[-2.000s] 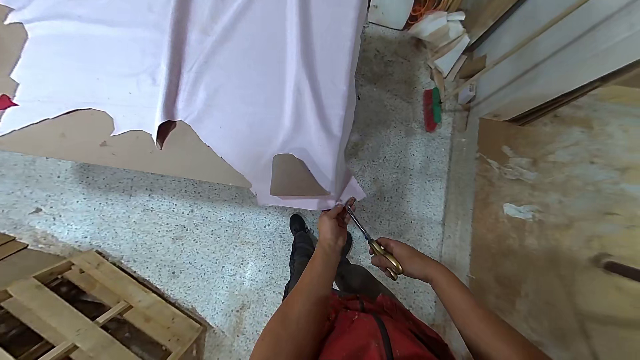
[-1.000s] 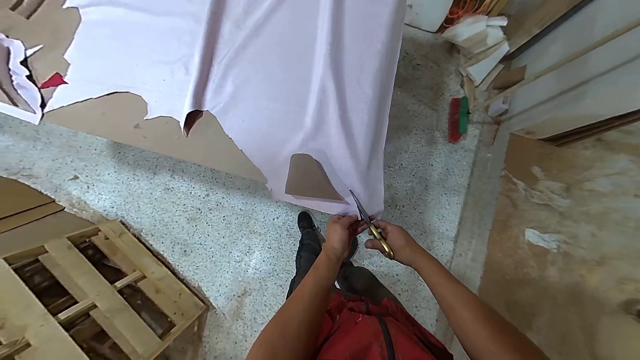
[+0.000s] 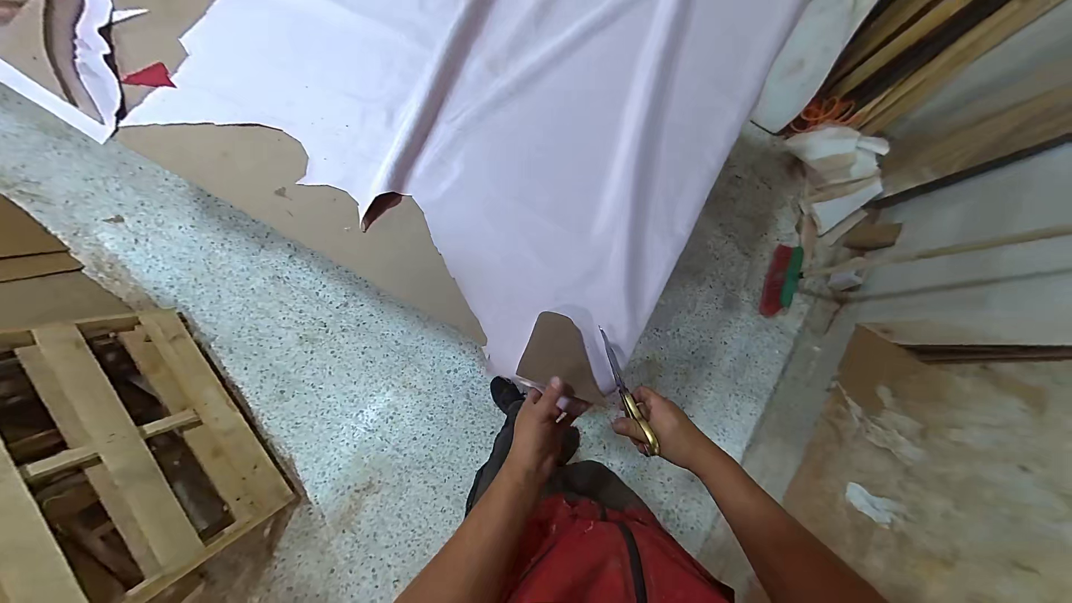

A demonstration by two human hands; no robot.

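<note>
A large pale pinkish-white hide or sheet with ragged edges covers the table and narrows to a corner near me. On that corner lies a brown cardboard-like piece with a rounded top. My left hand pinches the lower edge of the sheet and the brown piece, thumb on top. My right hand grips the gold handles of a pair of scissors, whose blades point up and away beside the right side of the brown piece. How far the blades are apart is unclear.
A wooden pallet lies on the speckled floor at left. The table's brown surface shows under the ragged edge, with a red scrap farther back. A red and green broom head and wood boards are at right.
The scissors, low and right of the corner two seconds ago, are now by the right side of the brown piece. My left hand has shifted to that piece's lower edge. The view has turned.
</note>
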